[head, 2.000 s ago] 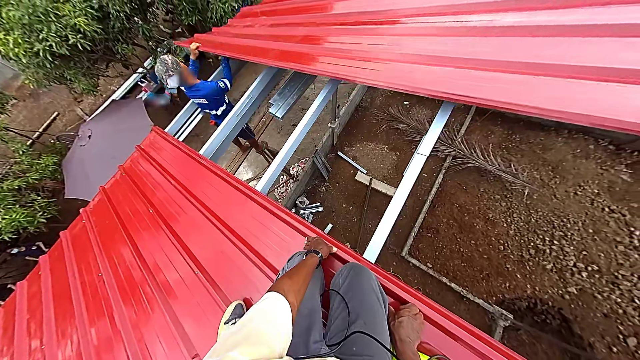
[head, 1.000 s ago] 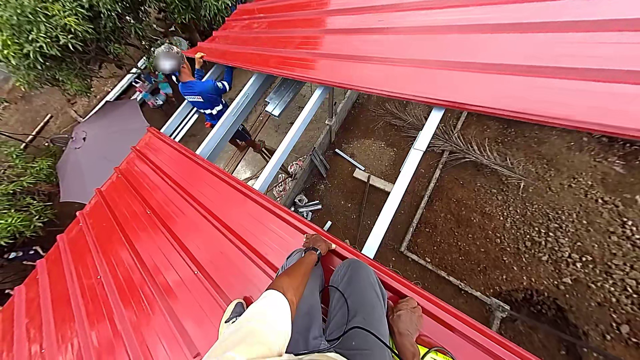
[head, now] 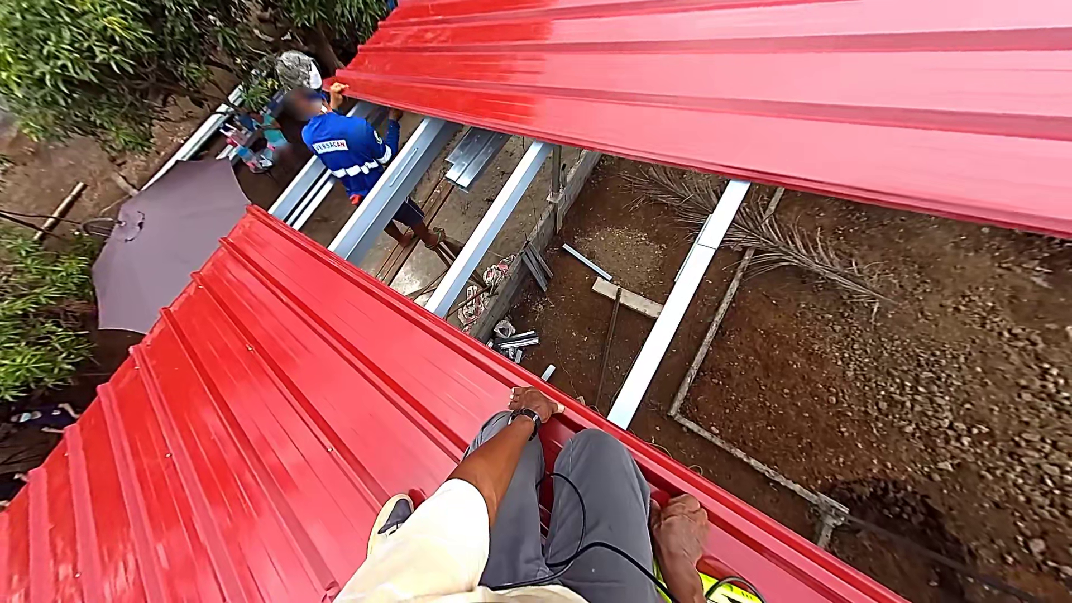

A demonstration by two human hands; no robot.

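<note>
I sit on a red ribbed metal roofing sheet beside its raised edge. My left hand, with a dark wristband, is curled over the edge rib just beyond my knees. To the right of my knees, my right hand rests with bent fingers at the same rib. Part of its grip is hidden, so I cannot tell how firmly it holds. Across the gap lies a second red roofing sheet. A co-worker in a blue long-sleeved shirt has one hand raised to that sheet's near left corner.
Metal purlins span the open gap between the sheets, with dirt ground and a concrete block wall far below. Metal offcuts and a dry palm frond lie down there. A grey umbrella and trees stand at left.
The co-worker's head has turned and dipped from where it was. My two hands keep their places on the roof edge.
</note>
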